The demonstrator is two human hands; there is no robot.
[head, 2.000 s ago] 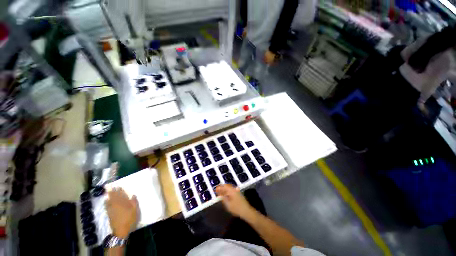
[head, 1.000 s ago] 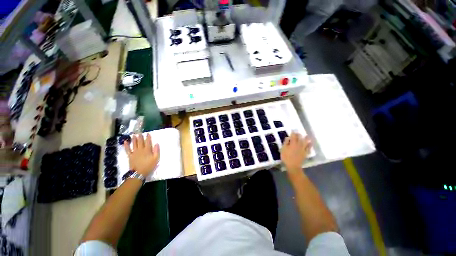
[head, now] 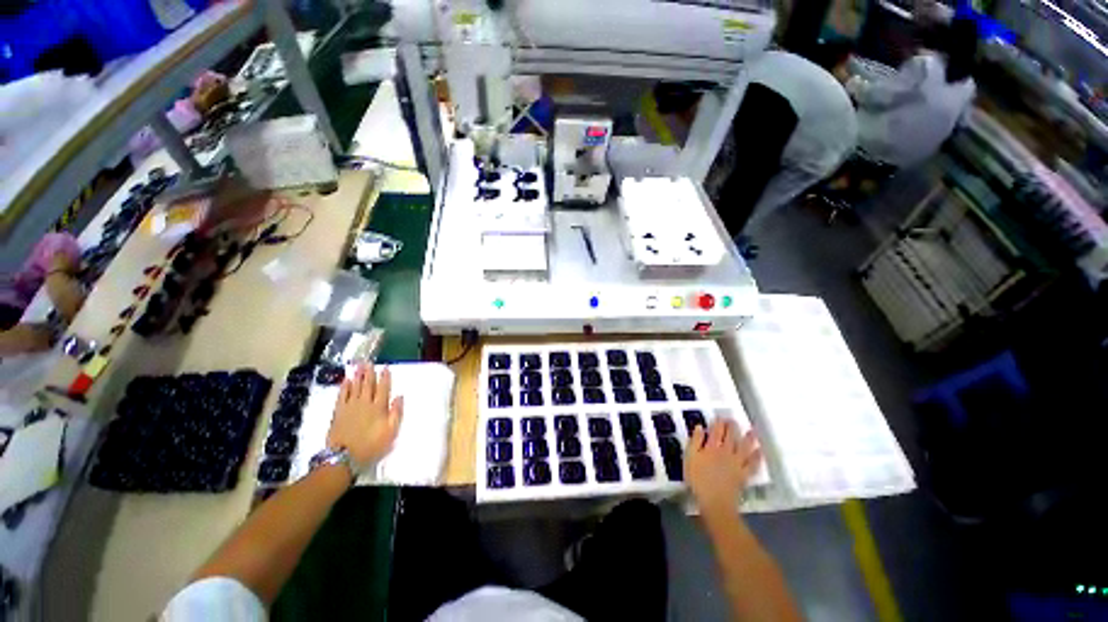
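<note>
A white blister tray [head: 608, 490] lies in front of the machine, with rows of glossy black housings [head: 567, 440] in its pockets. My right hand [head: 722, 459] lies over the tray's right end, fingers spread, partly covering the end of the lower rows; whether anything is under the fingers is hidden. A white foam sheet [head: 422, 425] lies left of the tray, with black housings [head: 286, 419] along its left side. My left hand [head: 365, 417] rests on the foam, fingers apart, with no part visible in it.
The white machine [head: 547, 305] stands behind the tray, its fixture [head: 507, 184] at the left and a second fixture [head: 668, 231] at the right. A black block of housings [head: 182, 431] sits on the beige board. An empty blister tray [head: 826, 401] is at right. People work beyond.
The view has levelled and tilted up. My right hand has moved from the tray's lower middle edge to its right end. My left hand stays on the foam.
</note>
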